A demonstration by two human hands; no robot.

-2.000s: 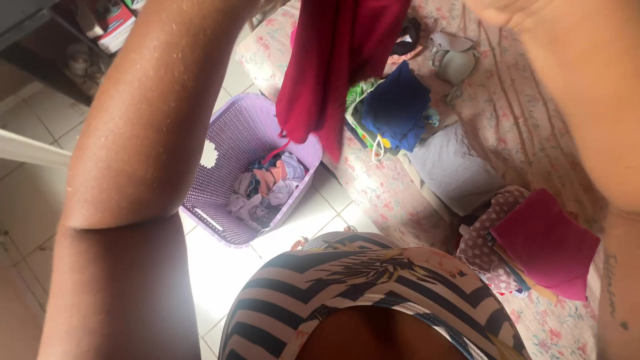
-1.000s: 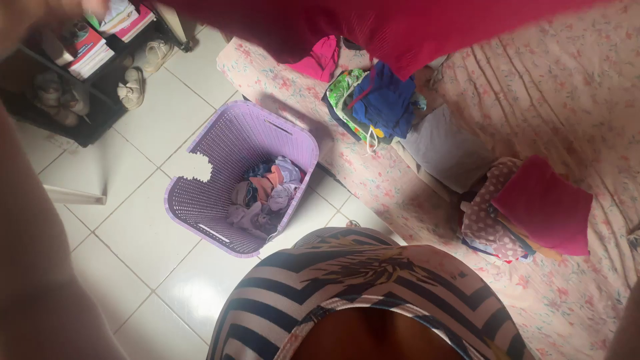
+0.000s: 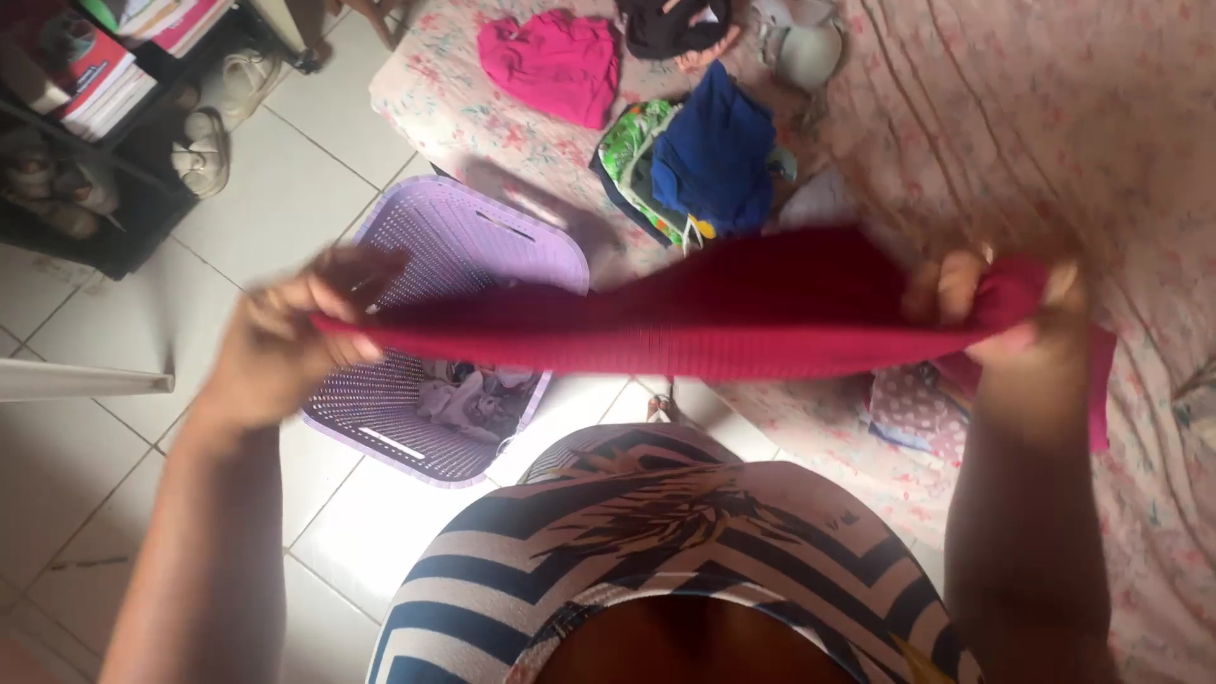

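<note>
A dark red ribbed garment [image 3: 665, 318] is stretched sideways in front of my body. My left hand [image 3: 304, 328] grips its left end, and my right hand [image 3: 997, 294] grips the right end, where some cloth is bunched in the fingers. Both hands are blurred. Beneath the garment's left half stands a purple plastic laundry basket [image 3: 541, 247] on the floor, with pale clothes [image 3: 465, 404] at its bottom. Beyond the garment, a blue cloth [image 3: 717, 157] lies on a green patterned one [image 3: 636, 142] on the bed.
The bed with a floral sheet [image 3: 997, 123] fills the right side. On it lie a pink garment [image 3: 560, 66], a black garment [image 3: 670, 28], a grey bra [image 3: 803, 43] and a polka-dot cloth [image 3: 917, 413]. Shoes [image 3: 201, 152] stand beside a dark shelf [image 3: 123, 228] at upper left.
The red garment hung high near the top of the view before; now it is lower and spread wide between both hands. Both hands have come down into clear view.
</note>
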